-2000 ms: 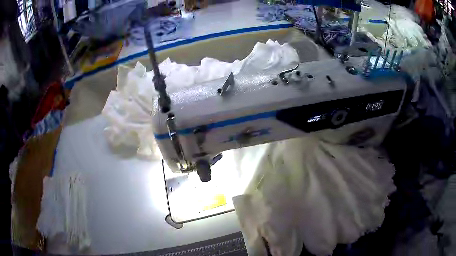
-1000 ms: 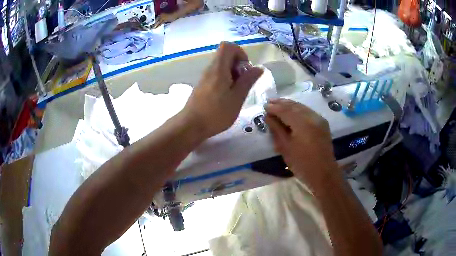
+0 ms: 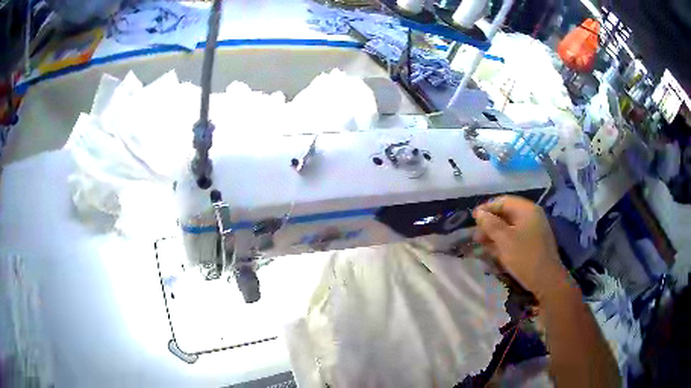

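The white sewing machine [image 3: 326, 178] with a blue stripe lies across the middle. My right hand [image 3: 519, 235] is bare and in front of the right end of its black control panel [image 3: 424, 218], fingers bent together; I cannot tell if they hold anything. My left hand is not in view. The needle area [image 3: 246, 280] is brightly lit, with nothing seen under it. A cream cloth heap [image 3: 401, 318] hangs under the machine arm and over the table's front edge.
A crumpled white pile [image 3: 227, 114] lies behind the machine. A thin metal rod [image 3: 206, 76] stands at the head. Thread cones [image 3: 470, 10] are at the top. A blue pronged holder [image 3: 526, 148] sits on the arm's right end. Pale strips [image 3: 23, 318] lie far left.
My left hand has left the picture. My right hand has moved from the machine's top to the front of its panel. The view has shifted.
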